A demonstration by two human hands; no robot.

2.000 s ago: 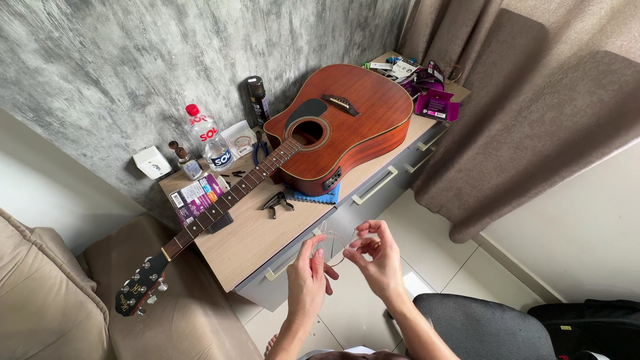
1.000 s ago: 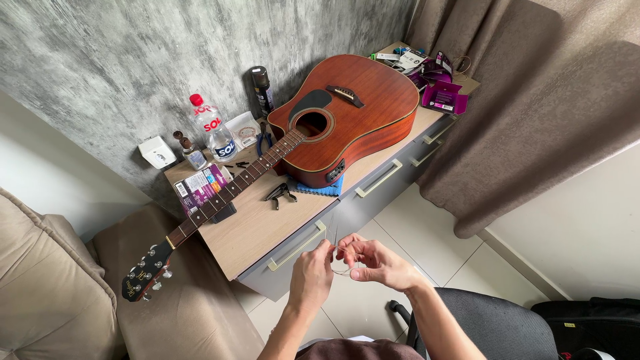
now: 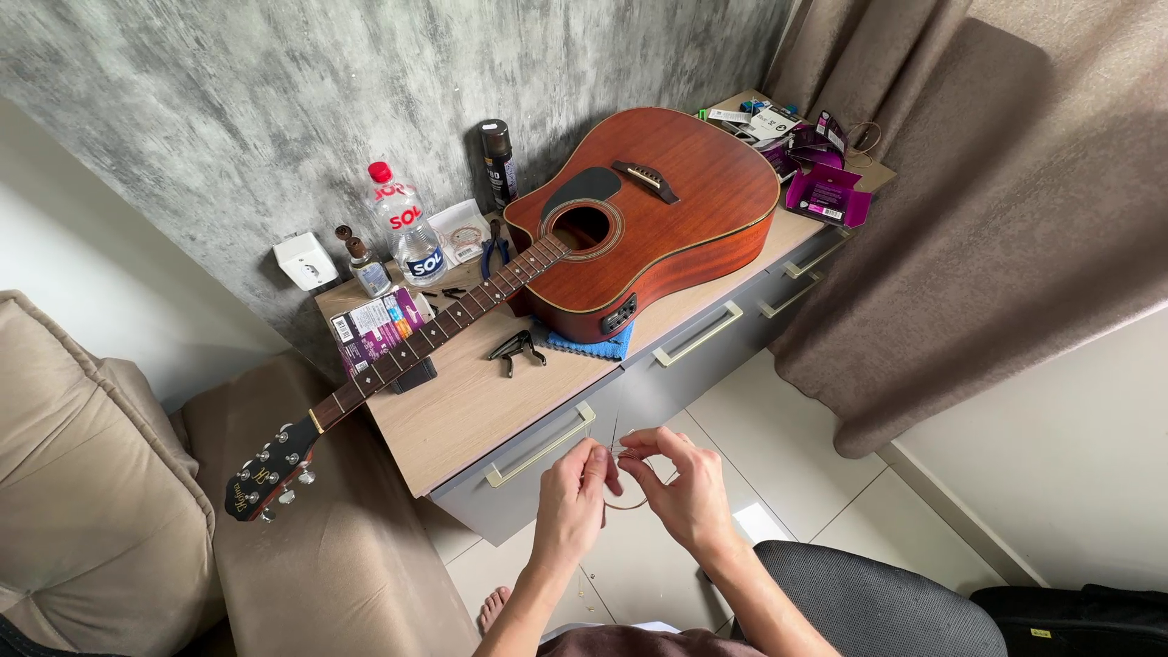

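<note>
Between my two hands, in front of the drawer unit, is a coiled guitar string (image 3: 628,507). My left hand (image 3: 575,493) pinches one side of the loop, and my right hand (image 3: 680,488) grips the other side with thumb and fingers. An acoustic guitar (image 3: 675,210) without strings lies face up on the wooden top, its neck reaching past the left end toward the sofa. A black capo (image 3: 517,350) lies beside the neck, next to a blue cloth (image 3: 593,343) partly under the guitar body. Blue-handled pliers (image 3: 495,248) lie behind the neck.
A plastic bottle (image 3: 415,233), a small bottle (image 3: 369,269), a spray can (image 3: 498,164) and a purple string package (image 3: 379,328) stand or lie behind the neck. Opened purple packaging (image 3: 829,194) is at the far right. A sofa (image 3: 301,511) stands left, a black chair (image 3: 867,602) right.
My hands were farther apart two seconds ago, with the string hanging between them; they came together and are now slightly apart around the coil. The guitar has not moved.
</note>
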